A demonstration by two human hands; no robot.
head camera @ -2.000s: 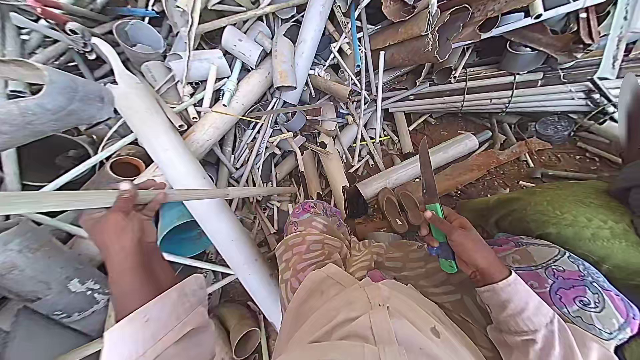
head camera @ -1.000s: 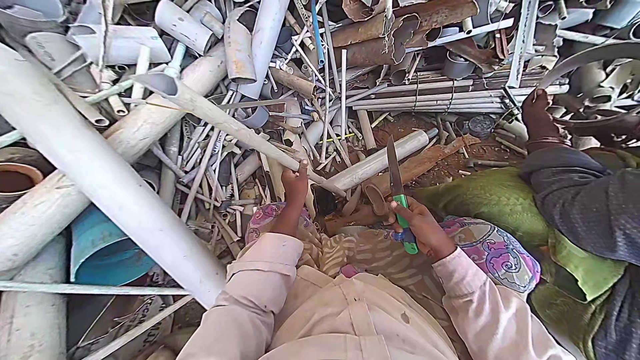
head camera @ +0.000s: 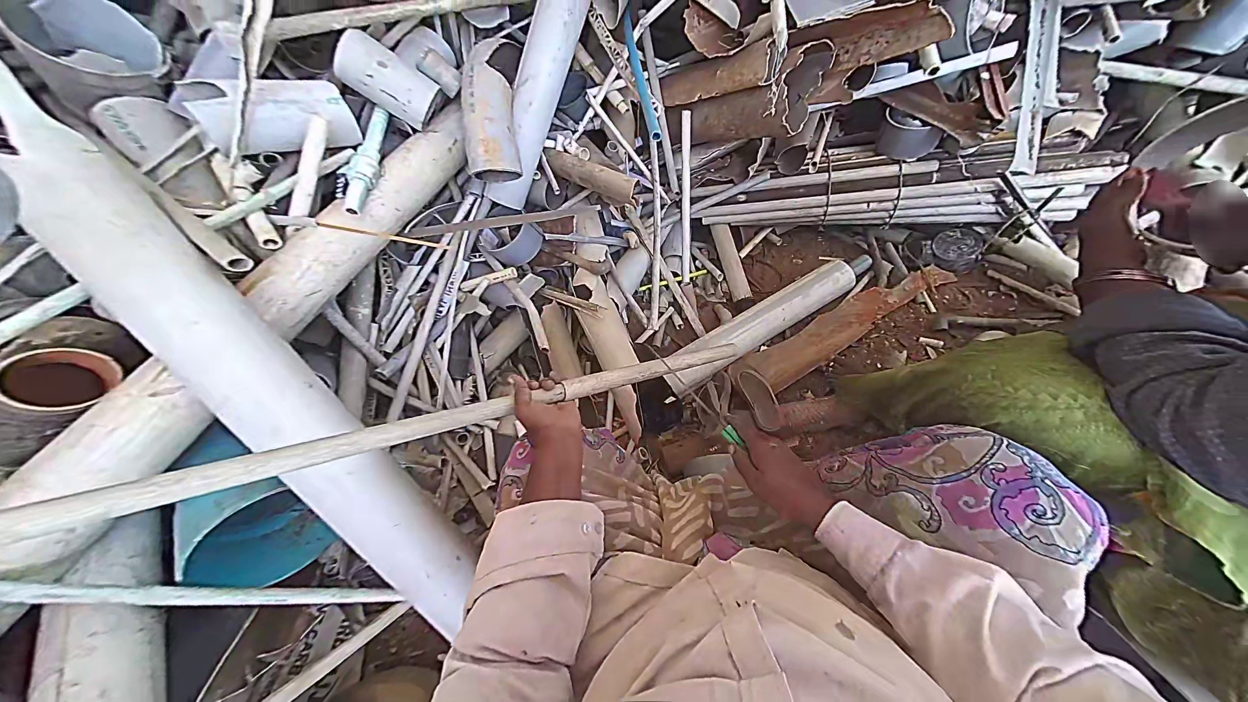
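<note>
My left hand grips a long, thin, pale plastic pipe near its right part. The pipe runs from the left edge, over a thick white pipe, to a tip just above my right hand. My right hand is closed on the green handle of a knife, held in front of my lap. The blade is hard to make out near the pipe's tip. A grey-white pipe and a rusty brown pipe piece lie on the ground beyond my hands.
Cut pipes and scraps cover the ground ahead. A blue-green pipe lies at the lower left. Tied thin pipes are at the upper right. On the right, a co-worker's hand is close to a curved pipe piece; green cloth lies beside my knee.
My left hand has stayed on a long pipe, which now reaches across to the left edge. The knife in my right hand has dropped from its upright position. The co-worker came into view.
</note>
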